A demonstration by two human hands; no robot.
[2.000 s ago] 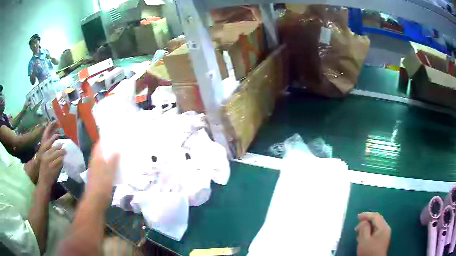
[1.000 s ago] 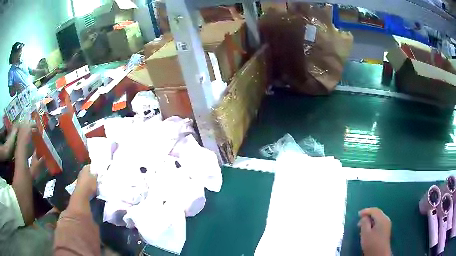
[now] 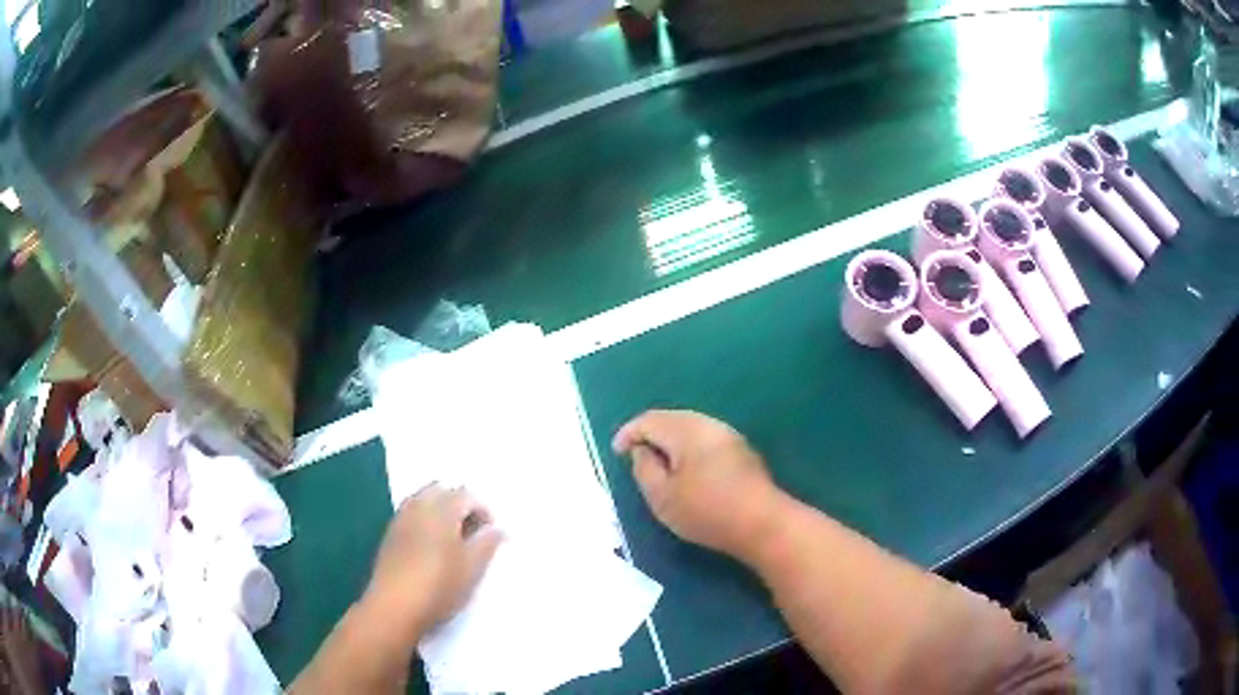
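A stack of thin white sheets (image 3: 496,448) lies in front of me, its near corner fanned out. My left hand (image 3: 442,554) rests on the left part of the stack, fingers curled; whether it pinches a sheet cannot be told. My right hand (image 3: 690,475) is just right of the stack over the green surface, fingers curled in with no object visible in it. Several bare pink handheld units (image 3: 951,283) with round dark-centred heads lie in a row at right. A heap of white-wrapped units (image 3: 170,557) lies at far left.
Crumpled clear bags (image 3: 408,346) lie behind the stack. A metal post (image 3: 102,272), brown board (image 3: 245,326) and large brown bag (image 3: 394,102) stand at back left. A pale strip (image 3: 815,251) runs along the belt. An open carton (image 3: 1128,597) with white contents is below the table edge at right.
The view has turned right, showing more pink units. My left hand has moved from the wrapped heap onto the sheet stack. My right hand is now nearer the stack.
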